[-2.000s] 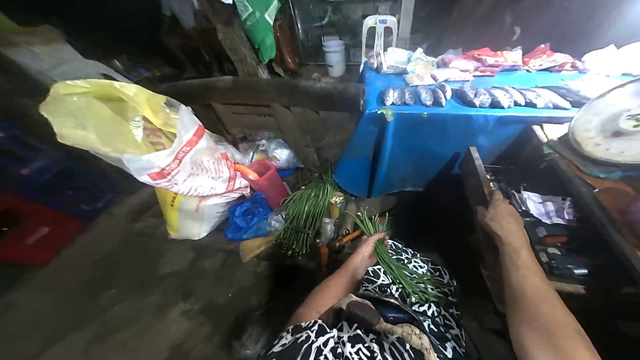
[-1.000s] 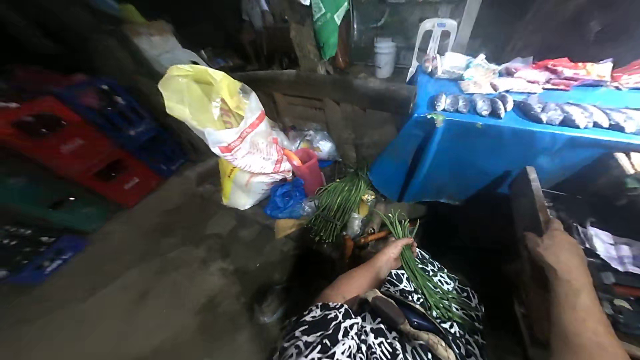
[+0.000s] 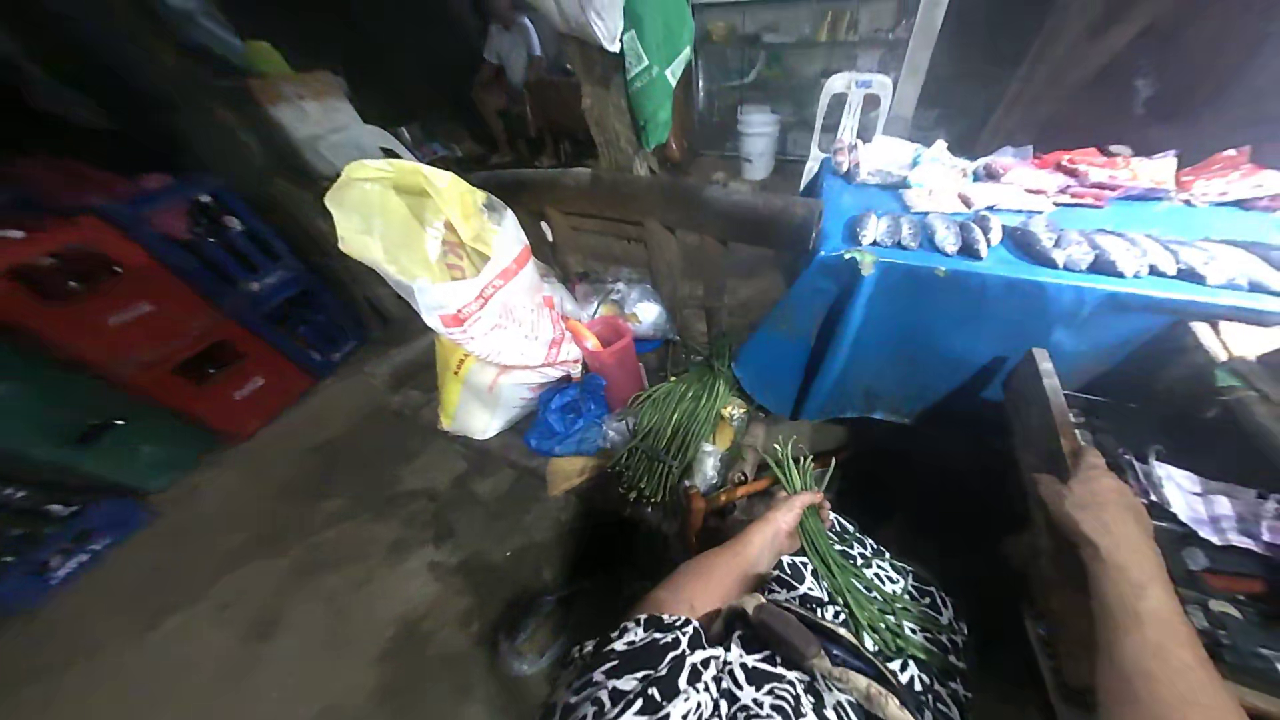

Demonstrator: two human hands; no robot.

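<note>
My left hand [image 3: 800, 515] is closed around a bunch of long green beans [image 3: 850, 580], which lies across my lap over black-and-white patterned clothing. My right hand [image 3: 1095, 500] grips the edge of a wooden drawer [image 3: 1045, 410] at the right. Inside the drawer are purplish paper notes [image 3: 1205, 505], coins and dark compartments. A larger heap of long green beans [image 3: 675, 425] rests on the ground beyond my left hand, beside a blue plastic bag [image 3: 568, 418] and a red plastic container [image 3: 615, 362].
A blue-covered table [image 3: 920, 330] holds rows of fish [image 3: 1115, 252] and bagged goods. A yellow-and-white sack [image 3: 490, 300] stands left of the container. Red crates [image 3: 150, 320] and blue crates [image 3: 265, 270] line the left side. A person [image 3: 510, 70] is in the background.
The view has swung left, bringing more of the crates into sight. Both hands keep their holds, the left on the green beans and the right on the drawer edge.
</note>
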